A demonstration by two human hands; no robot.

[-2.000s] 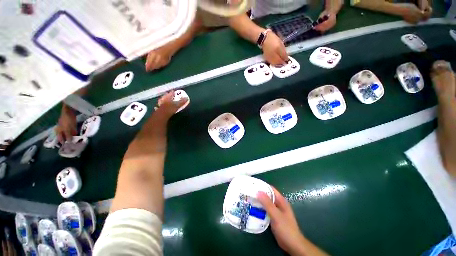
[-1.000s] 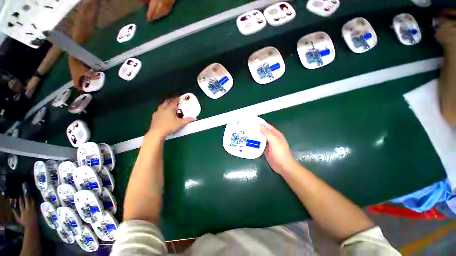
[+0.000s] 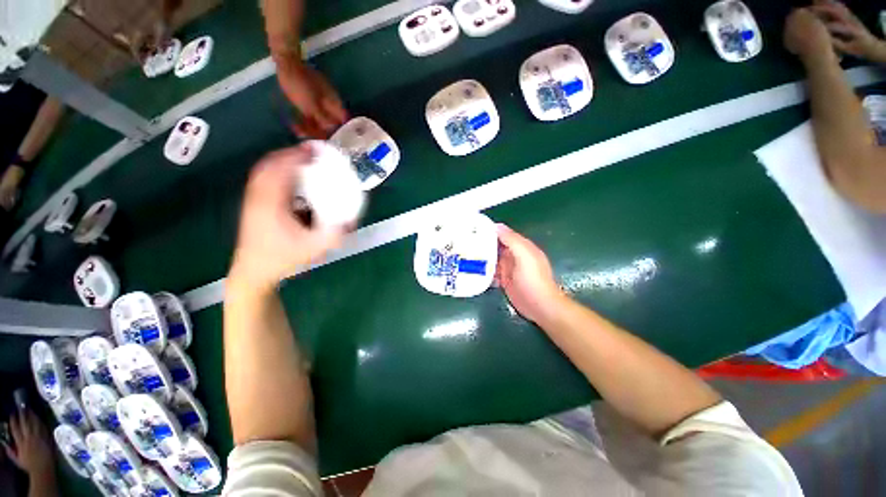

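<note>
My right hand (image 3: 528, 273) holds an open white unit (image 3: 456, 254) by its right edge, above the green bench edge. Its blue-grey circuit board and bright blue rectangle face up. My left hand (image 3: 272, 218) holds a white front cover (image 3: 330, 186) above the belt near the pale rail; both are blurred. The cover is tilted and its far side is hidden. It overlaps the view of an open unit (image 3: 365, 153) on the belt behind it. The cover and the unit in my right hand are apart.
A row of open units (image 3: 556, 83) lies on the dark green belt (image 3: 408, 180). Stacked units (image 3: 148, 424) stand at the left. Front covers (image 3: 428, 30) lie beyond. Another person's hand (image 3: 313, 99) reaches over the belt. A white sheet (image 3: 826, 214) and another worker's arms are at right.
My left hand has lifted the front cover from beside the rail and tilted it. The row of open units has shifted left in view. Another person's hand has come down near the leftmost unit.
</note>
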